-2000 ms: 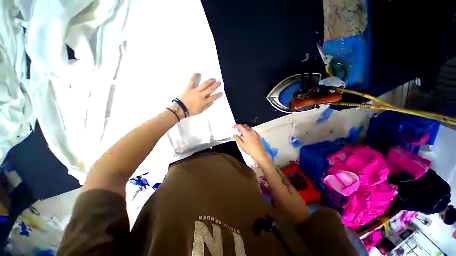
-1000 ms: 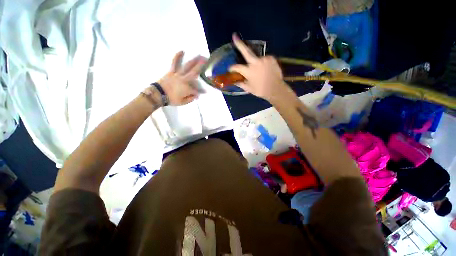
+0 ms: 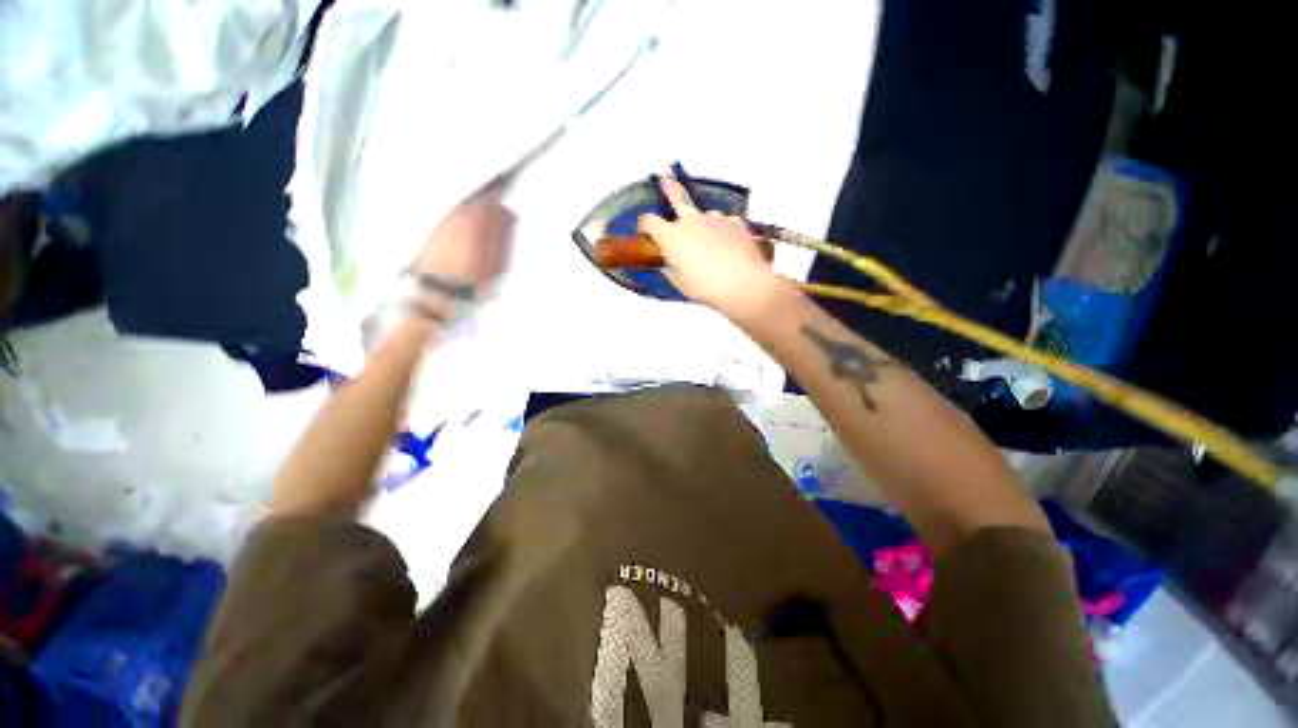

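A white fabric panel [image 3: 769,86] lies over the black-covered table in front of me. The steam iron [image 3: 626,213] sits on the panel, its pointed end to the left. My right hand [image 3: 708,253] is closed around its orange-brown handle, with a finger reaching toward the top. My left hand [image 3: 470,245] is blurred and lies over the fabric left of the iron; its fingers cannot be made out. The yellow hose [image 3: 1082,381] runs from the iron to the right edge.
A white heap [image 3: 128,86] lies at the far left. The blue iron rest [image 3: 1117,242] is at the right, with a white roll [image 3: 1031,387] near the table edge. Blue crates [image 3: 128,640] stand lower left; pink fabric [image 3: 903,576] shows lower right.
My right hand has left the fabric edge, taken the iron and brought it left onto the white panel. My left hand has moved left. The view has shifted.
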